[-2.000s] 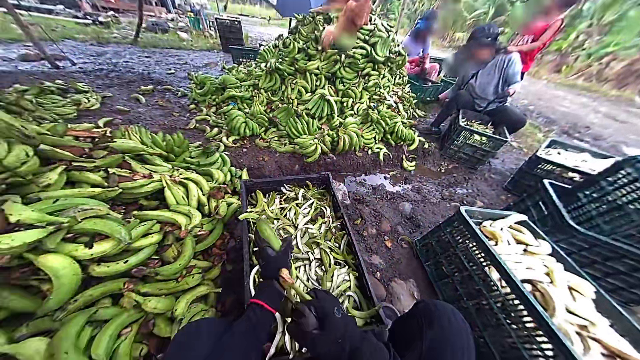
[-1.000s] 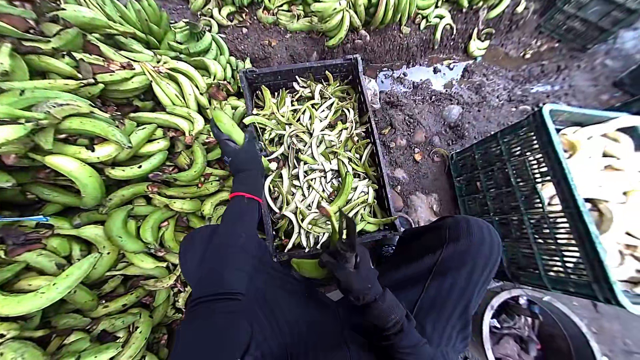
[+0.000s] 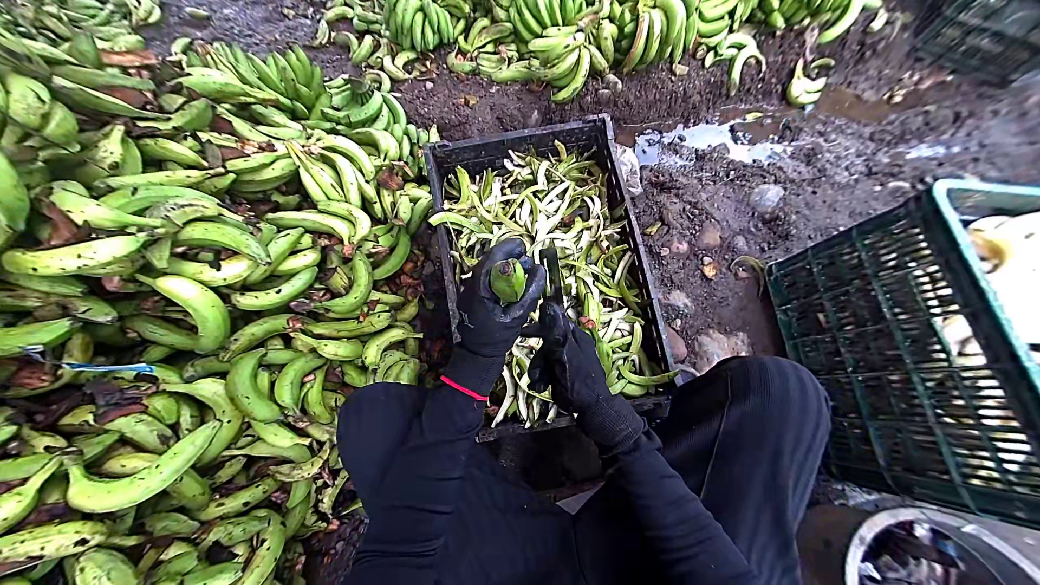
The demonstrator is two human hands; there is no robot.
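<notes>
My left hand (image 3: 497, 305), in a black glove with a red band at the wrist, is closed around a green plantain (image 3: 508, 281), whose end points up. Just to its right, my right hand (image 3: 571, 357), gloved in black too, has its fingers bent and its index finger or a slim dark tool extended; whether it grips something cannot be told. Both hands are above a black plastic crate (image 3: 648, 305) full of green and white plantain peels (image 3: 561, 199), which sits between my knees.
A big heap of green plantains (image 3: 195, 309) lies on the left. More bunches (image 3: 561, 49) are piled beyond the crate. A dark green crate (image 3: 894, 341) with peeled plantains (image 3: 1020, 252) stands at the right, a bucket (image 3: 861, 544) below it. Muddy ground (image 3: 715, 219) holds stones and a puddle (image 3: 707, 146).
My left hand has moved from the crate's left edge to over the peels, holding a plantain. My right hand has risen from the crate's near edge to beside it.
</notes>
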